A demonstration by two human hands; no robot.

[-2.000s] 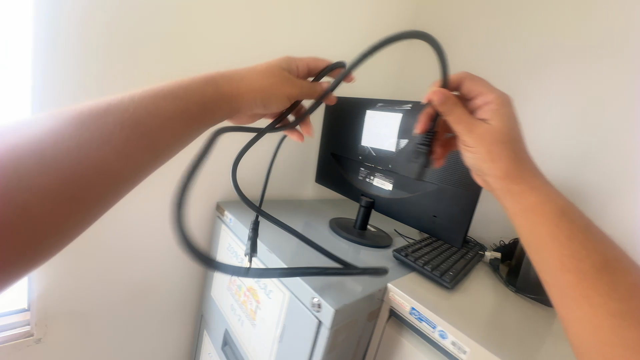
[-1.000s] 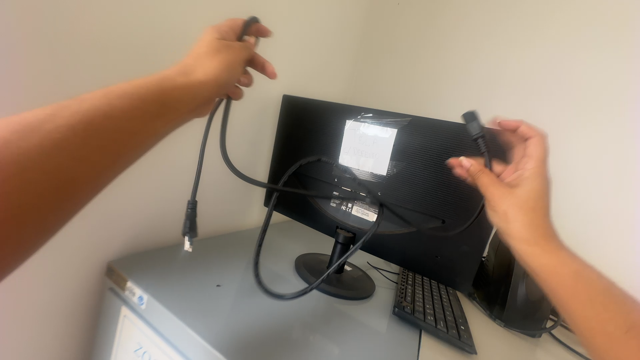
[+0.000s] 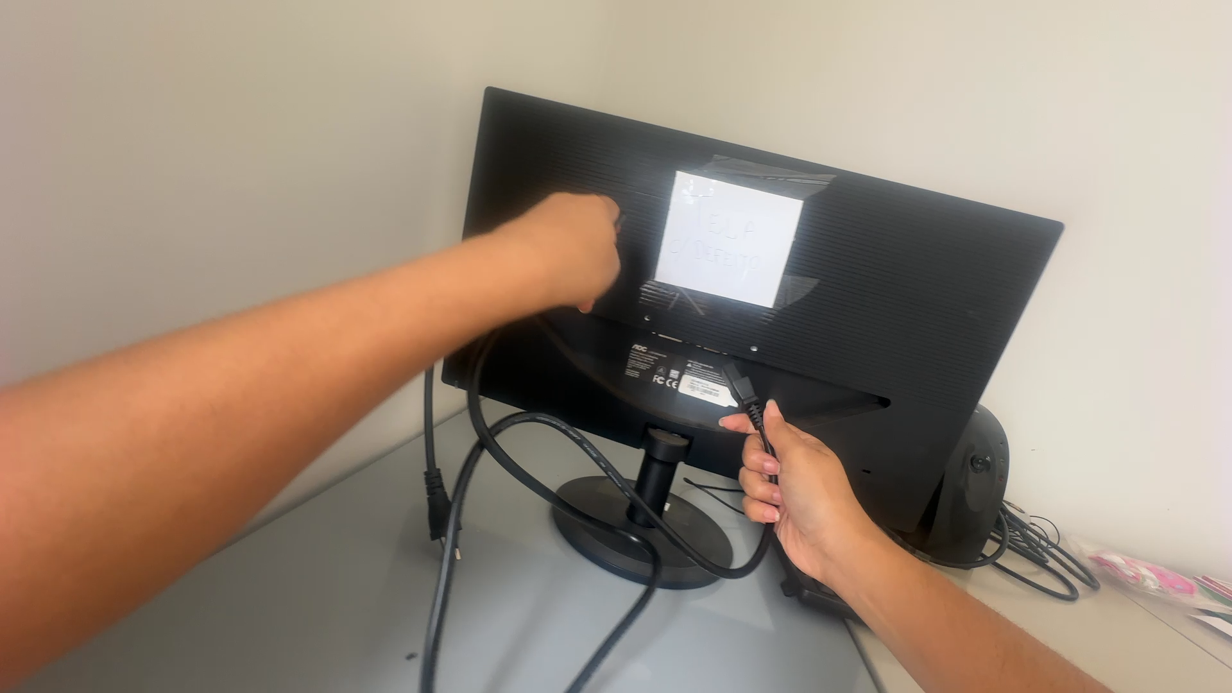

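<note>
A black power cable (image 3: pixel 553 421) hangs in loops between my two hands. Its socket-end connector (image 3: pixel 739 383) points up from my right hand (image 3: pixel 804 491), whose fingers close around the cord just below it, in front of the monitor's lower back. My left hand (image 3: pixel 577 250) is closed in front of the monitor's left part; a bit of black shows at its fingertips, and the cord runs down from beneath it. The plug end (image 3: pixel 439 505) dangles at the left, with metal prongs showing. Behind stands a black monitor (image 3: pixel 914 298), its back towards me, with a handwritten paper taped on.
The monitor's round base (image 3: pixel 587 539) rests on a grey metal cabinet top (image 3: pixel 327 597). To the right, on a beige surface (image 3: pixel 1039 635), are a black device (image 3: pixel 977 472), coiled black cables (image 3: pixel 1039 553) and a plastic packet (image 3: pixel 1145 573). Walls rise behind.
My left hand has come down to in front of the monitor, and my right hand is lower, closed on the cord below the connector. The view has moved closer to the monitor.
</note>
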